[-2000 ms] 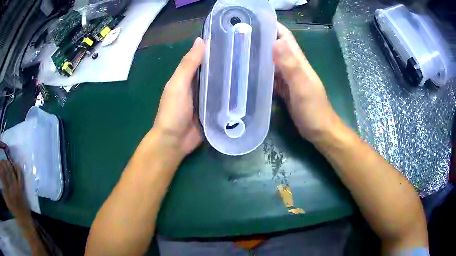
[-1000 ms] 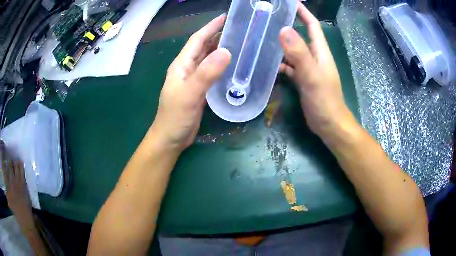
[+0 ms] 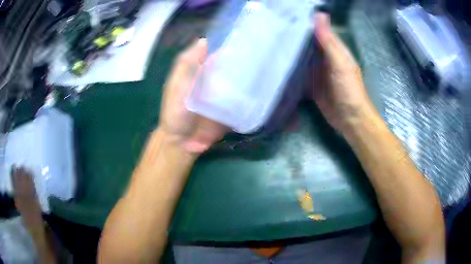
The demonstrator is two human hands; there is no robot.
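A frosted, whitish plastic housing (image 3: 253,64) is held tilted above the bench at the top centre, its outline blurred by motion. A smooth pale face or side shows and no channel can be made out. My left hand (image 3: 188,103) holds it from the left and below, with part of the palm under its lower end. My right hand (image 3: 338,77) is at its right side with the fingers pointing up; the contact there is partly hidden and blurred.
A dark-green bench top (image 3: 248,206) has a tan chipped patch. Another frosted unit (image 3: 431,44) lies on bubble wrap (image 3: 423,134) at right. At left, a person's hand (image 3: 26,193) is beside a frosted unit (image 3: 57,154). Circuit boards lie on white paper (image 3: 129,64) at back left.
The housing has been turned over, so its channel and round port no longer show and a smooth pale face does. My left palm has turned upward beneath it; my right hand has shifted slightly right.
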